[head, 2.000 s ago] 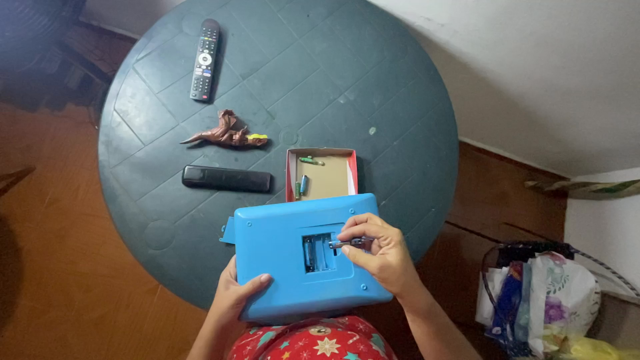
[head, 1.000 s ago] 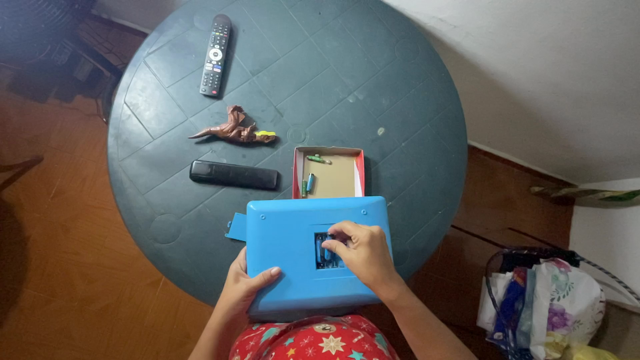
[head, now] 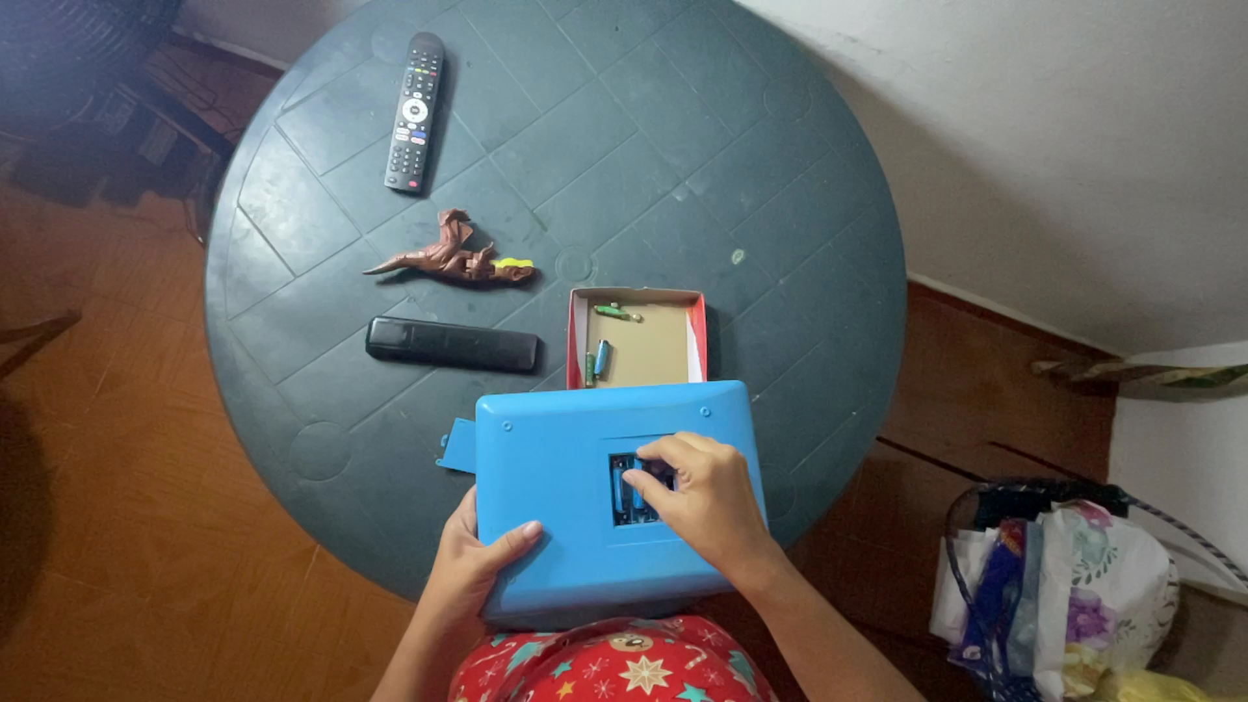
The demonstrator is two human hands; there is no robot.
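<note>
A blue plastic device point(head: 556, 487) lies with its back up, its battery compartment uncovered. My left hand point(head: 478, 551) grips its lower left edge, thumb on top. The thumb and index finger of my right hand point(head: 697, 487) are at a blue battery point(head: 639, 487) inside the compartment; another battery point(head: 619, 487) lies to its left. My right fingers hide the compartment's right part. A blue cover point(head: 458, 446) shows at the device's left edge. Beyond the device, a shallow red-edged cardboard box point(head: 643, 351) holds several green and blue batteries point(head: 602, 359).
On the round green plastic table point(head: 799, 292) lie a black remote control point(head: 414, 112), a brown toy dinosaur point(head: 448, 258) and a black remote-shaped object point(head: 451, 345). A basket of plastic bags point(head: 1092, 585) stands on the floor at the right, near the white wall.
Two seconds ago my right hand held a dark battery above the compartment; now its fingers are down at the batteries inside. My left hand keeps its grip on the device.
</note>
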